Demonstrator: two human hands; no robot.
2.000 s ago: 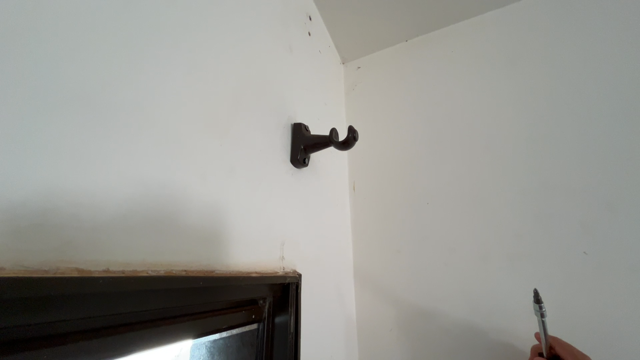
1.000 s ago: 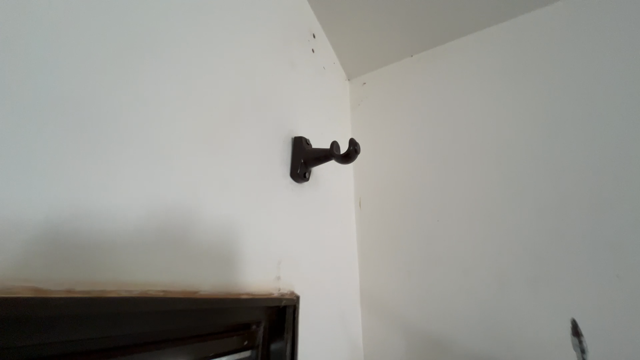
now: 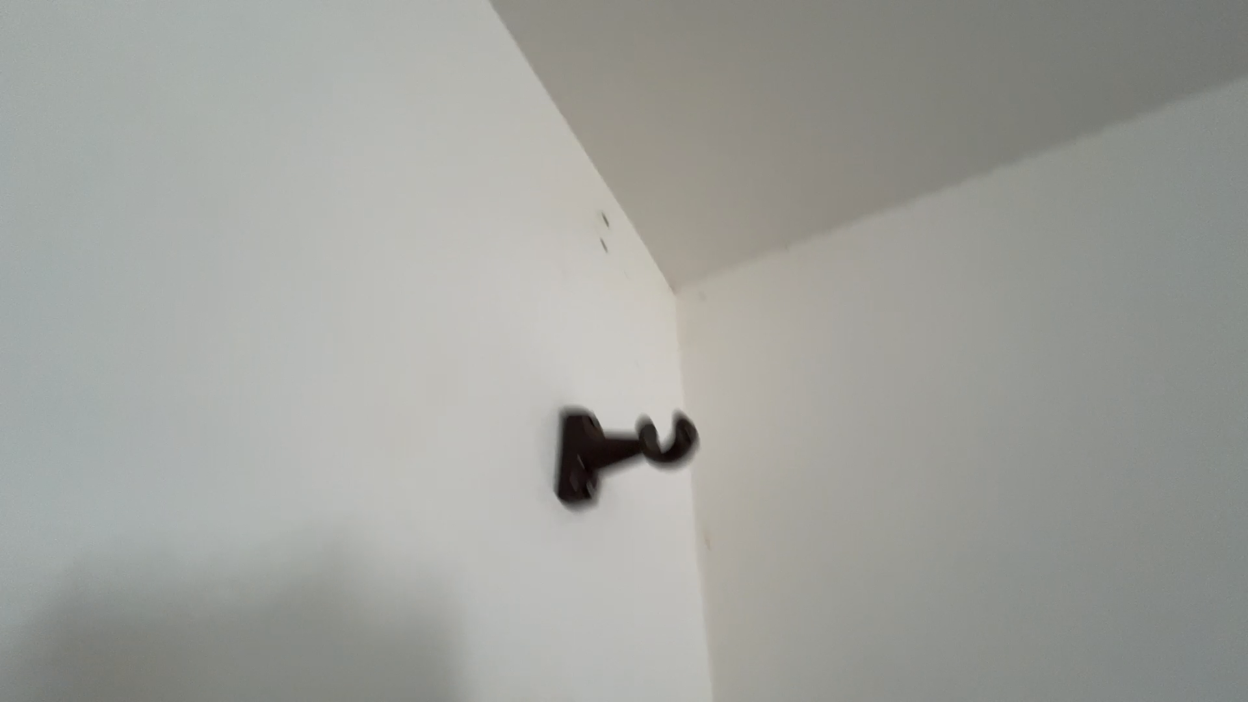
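Note:
A dark curtain rod bracket [image 3: 609, 453] is fixed to the left white wall, close to the corner. Its flat mounting plate lies against the wall, and its arm points right and ends in an open, upward-facing cradle that holds no rod. The picture is slightly blurred. Neither my left hand nor my right hand shows in the head view.
The left wall [image 3: 292, 292] meets the right wall [image 3: 955, 439] at a corner below the ceiling [image 3: 829, 107]. Two small dark marks [image 3: 604, 232] sit on the left wall above the bracket. A soft shadow falls across the lower left.
The view has tilted upward, and the dark frame at lower left has left it. A hand with a pen-like tool at lower right two seconds ago is out of view, tool included.

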